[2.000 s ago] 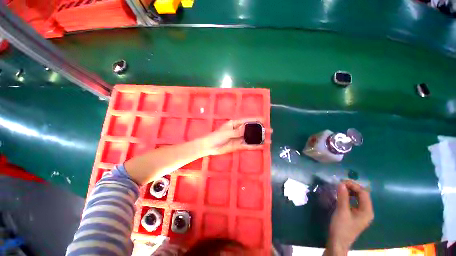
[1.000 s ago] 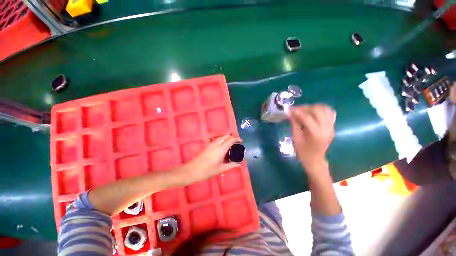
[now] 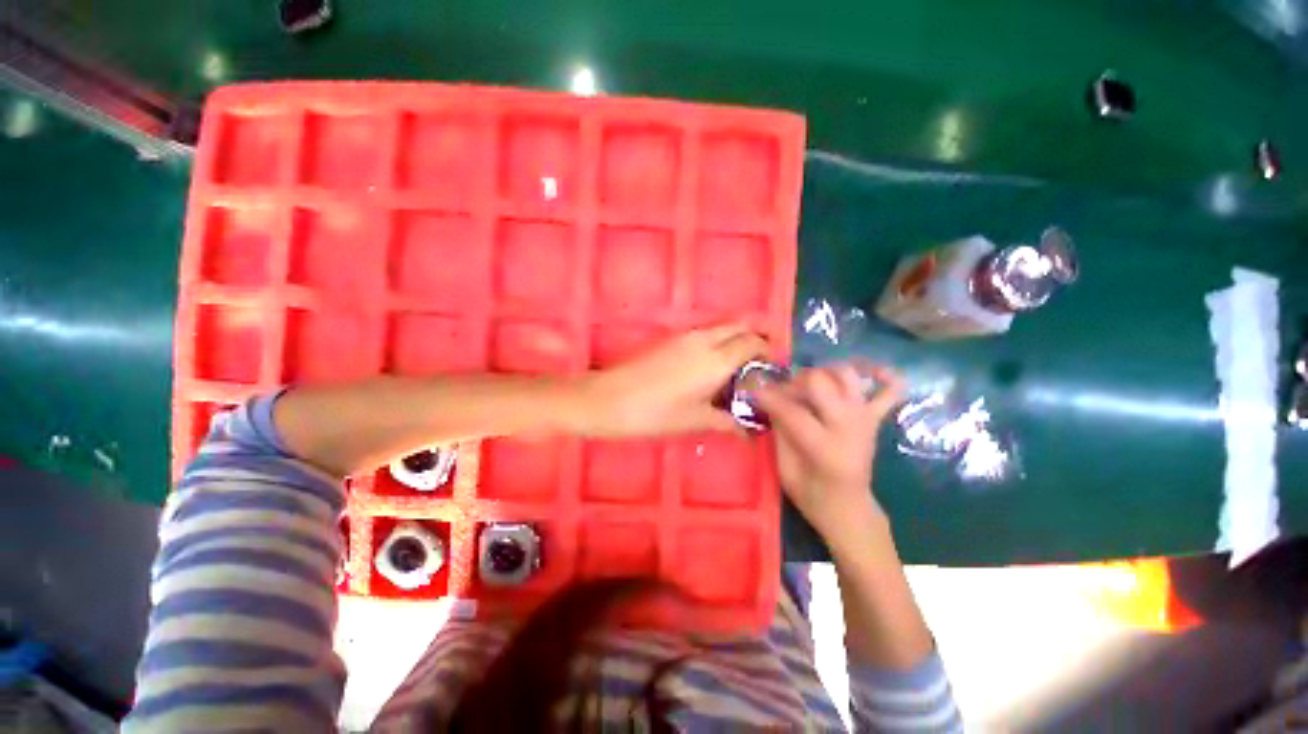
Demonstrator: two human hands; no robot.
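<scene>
My left hand (image 3: 689, 376) holds a smartwatch body (image 3: 755, 394) by its side over the right edge of the red tray (image 3: 796, 215). My right hand (image 3: 832, 416) touches the watch body from the right with its fingertips. Whether a wipe is between those fingertips is too blurred to tell. Several watch bodies sit in the lower left pockets of the tray, one at the bottom (image 3: 410, 555) and another beside it (image 3: 509, 552). The pale solvent bottle (image 3: 940, 291) stands right of the tray with its round flip lid raised.
Crumpled clear and white scraps (image 3: 954, 433) lie right of my right hand. A long white strip (image 3: 1245, 416) lies at the far right on the green belt (image 3: 918, 115). Loose watch bodies lie beyond the tray, one at the upper right (image 3: 1110, 98) and one at upper left (image 3: 304, 15).
My right hand has moved from beside the bottle down and left onto the watch body. My left hand still holds the watch body. The camera view has shifted.
</scene>
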